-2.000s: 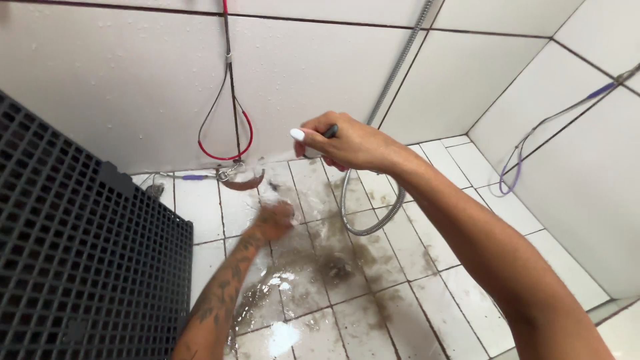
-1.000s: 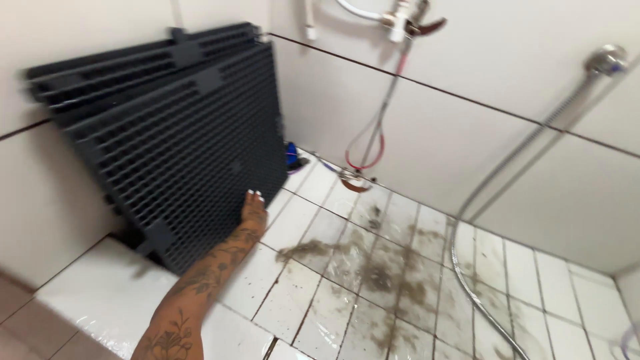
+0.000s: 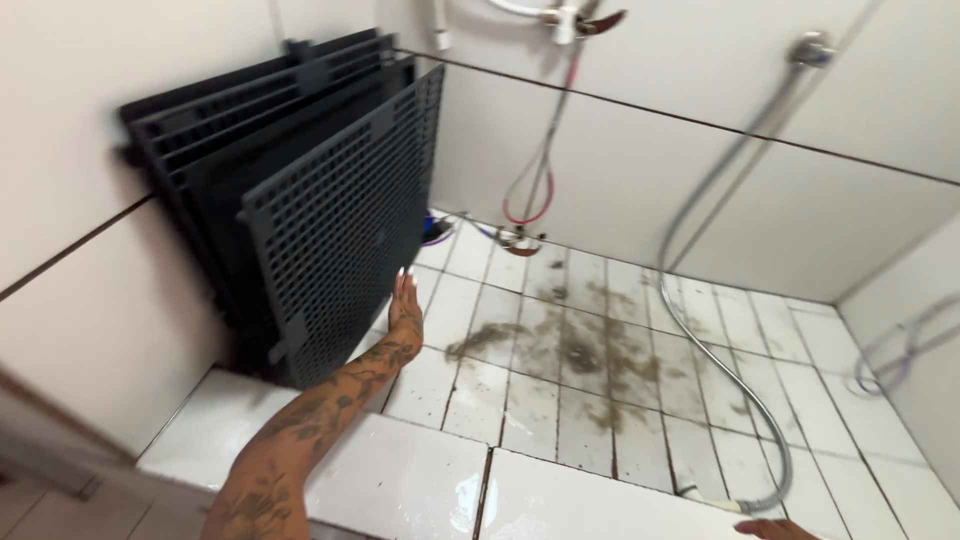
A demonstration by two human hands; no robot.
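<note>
My left hand (image 3: 406,311) rests flat, fingers extended, against the right edge of the front black plastic grate panel (image 3: 349,217). This panel leans out from more black panels (image 3: 262,90), which stand tilted against the left wall. Only part of my right hand (image 3: 776,529) shows at the bottom right edge, close to the shower hose's handpiece (image 3: 709,501); whether it holds anything is hidden. The flexible metal shower hose (image 3: 712,356) hangs from a wall fitting (image 3: 811,51) and curves over white floor tiles smeared with brown-grey dirt (image 3: 581,352).
A white tiled ledge (image 3: 405,472) crosses the front. Tethers hang on the walls, one with a red loop (image 3: 529,217), one with a purple loop (image 3: 885,382). A blue object (image 3: 431,229) lies behind the panels. A wall tap (image 3: 566,22) is at the top.
My left hand has moved from over the wet floor to the panels. The front panel now stands apart from those behind it. The view has swung left.
</note>
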